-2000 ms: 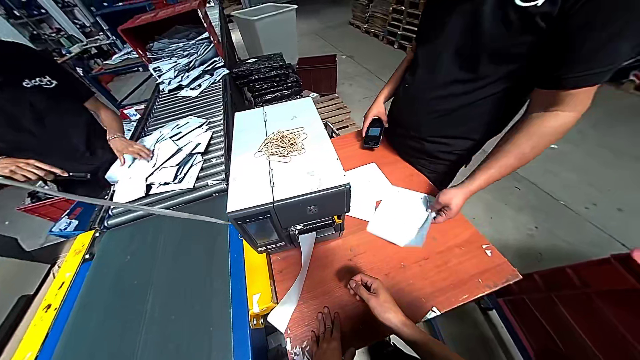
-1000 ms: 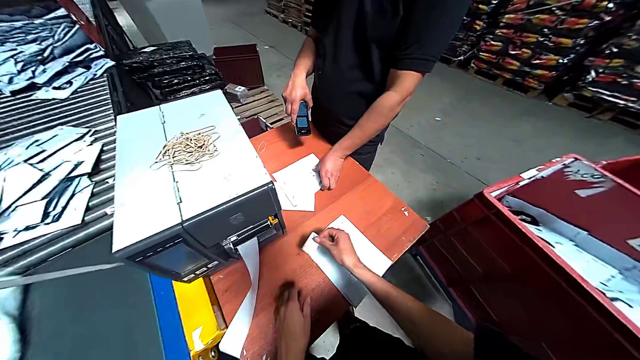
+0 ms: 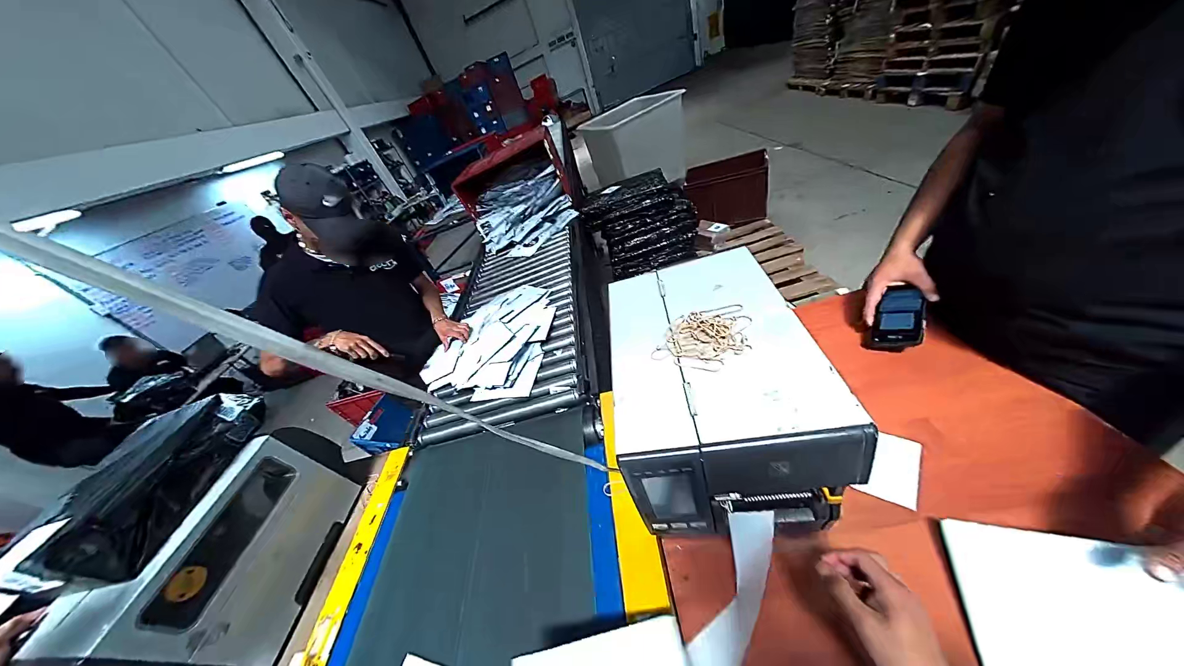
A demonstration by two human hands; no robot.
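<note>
My right hand (image 3: 874, 592) is over the red-topped table (image 3: 999, 407), fingers loosely curled and nothing visible in them. It is just right of the strip of white labels (image 3: 751, 564) coming from the label printer (image 3: 777, 462). Rubber bands (image 3: 708, 336) lie in a heap on the printer's lid. A large white envelope (image 3: 1064, 583) is at the right, with a co-worker's fingertips (image 3: 1167, 560) at its edge. Another white piece (image 3: 620, 647) shows at the bottom edge, over the belt; what holds it is hidden. My left hand is out of view.
A dark conveyor belt (image 3: 472, 536) runs left of the printer to a roller conveyor with white envelopes (image 3: 499, 347), where a co-worker (image 3: 342, 287) stands. At the right, a co-worker's hand (image 3: 895, 277) holds a handheld scanner (image 3: 897, 317). A grey strap (image 3: 305, 350) crosses above the belt.
The view has swung left. My right hand has left the white envelope it touched a second ago. My left hand, visible earlier beside the label strip, has gone out of view.
</note>
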